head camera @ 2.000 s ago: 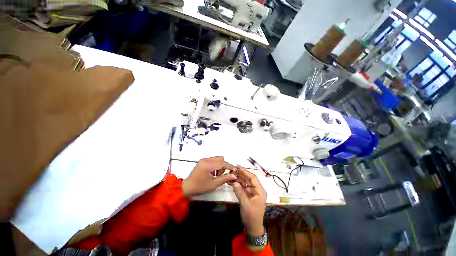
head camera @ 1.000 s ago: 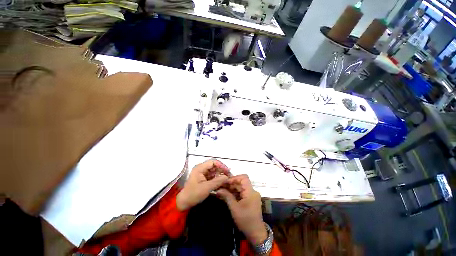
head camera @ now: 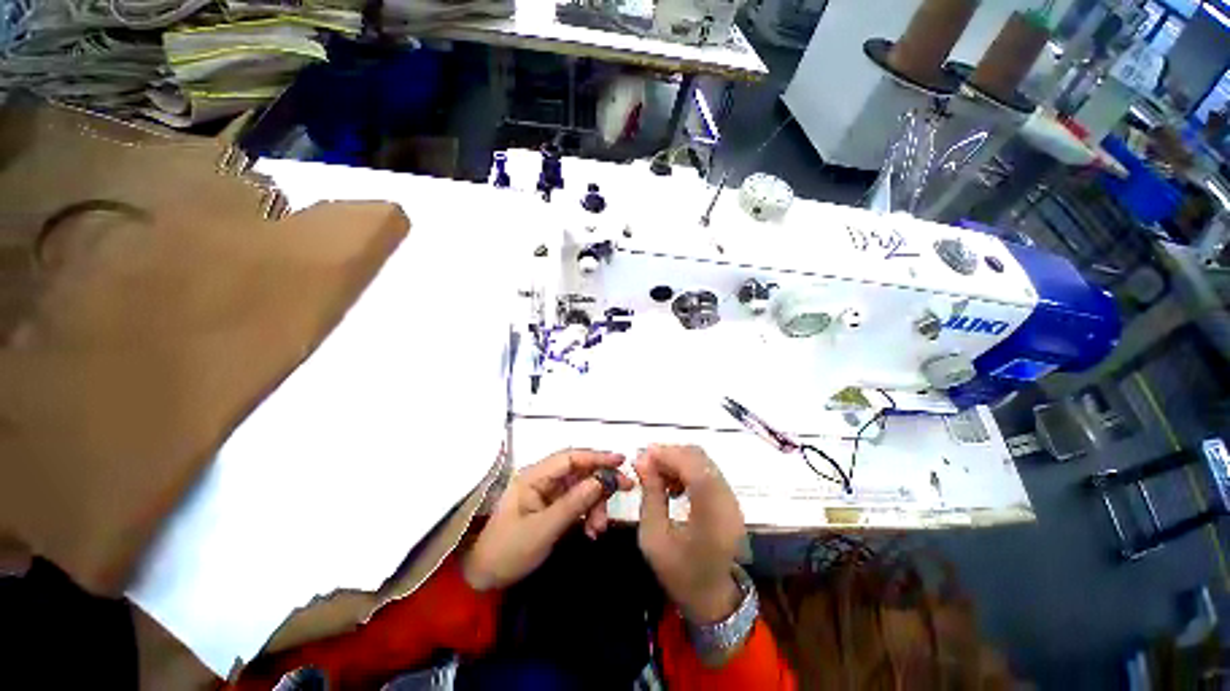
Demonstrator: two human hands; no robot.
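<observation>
My left hand [head camera: 542,510] pinches a small dark round item [head camera: 606,479] between its fingertips, above the front table edge; what it is cannot be told. My right hand [head camera: 691,520] is close beside it, thumb and index finger pinched together; any thread between them is too thin to see. The white lining [head camera: 324,466] lies left of my hands with a brown bag panel [head camera: 202,338] over its left part. The sewing machine [head camera: 796,290] stands behind my hands, its presser foot [head camera: 538,371] beside the lining's right edge.
Small scissors [head camera: 762,424] with black looped handles lie on the bed at right. Thread cones [head camera: 933,41] stand behind the machine. Bundled cut pieces [head camera: 243,61] are at back left. Brown pieces [head camera: 877,621] hang or lie below the table front.
My hands have moved apart slightly, and the dark round item now shows in my left fingertips. The view has shifted, with the machine further right than two seconds ago.
</observation>
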